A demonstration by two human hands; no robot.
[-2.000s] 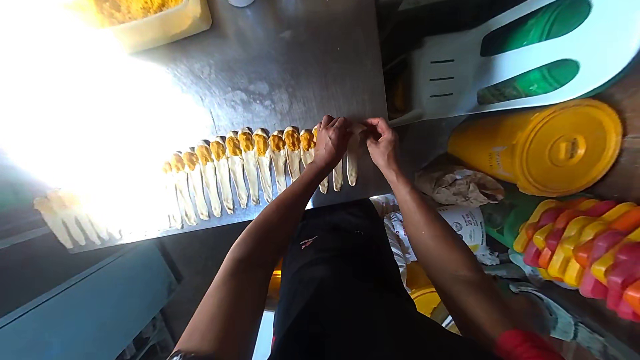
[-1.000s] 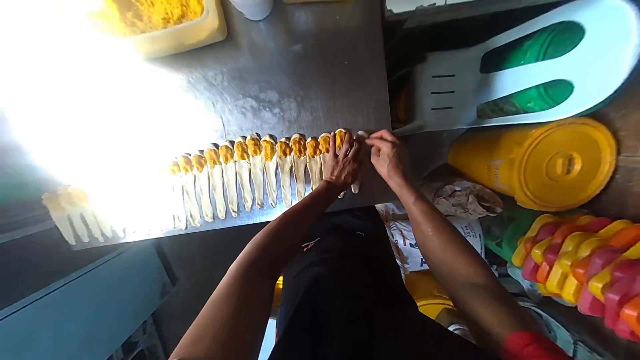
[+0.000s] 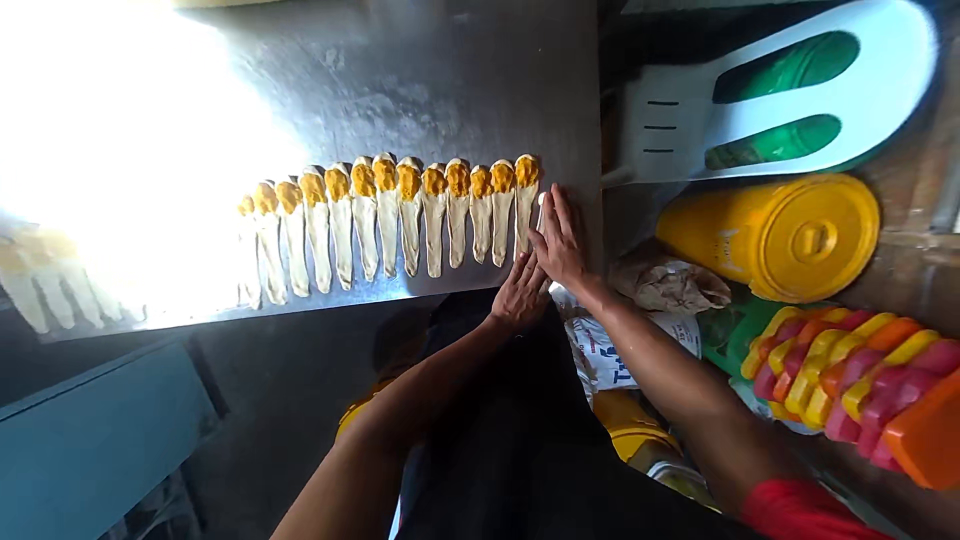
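A long row of flattened dough strips (image 3: pixel 433 232) lies on the metal table (image 3: pixel 450 90), each with orange-yellow filling (image 3: pixel 457 178) at its far end. At the right end of the row, my right hand (image 3: pixel 559 240) lies with fingers extended beside the last filled strip, partly covering a narrow piece of dough (image 3: pixel 541 201) whose pale tip shows. My left hand (image 3: pixel 521 292) is at the table's near edge, its fingertips close to or against my right hand. Neither hand is closed around anything. Glare washes out the strips at the left.
Right of the table stand a white plastic chair (image 3: pixel 679 124) and a yellow lidded bucket (image 3: pixel 817 238). Crumpled brown paper (image 3: pixel 671 283), a printed white sack (image 3: pixel 600 352) and stacked colourful plastic containers (image 3: pixel 862 367) are lower right. A blue surface (image 3: pixel 105 420) is lower left.
My left hand has moved off the strips towards the near table edge. My right hand now lies with its fingers extended over the narrow dough piece. The view has shifted, and the filling container is out of sight.
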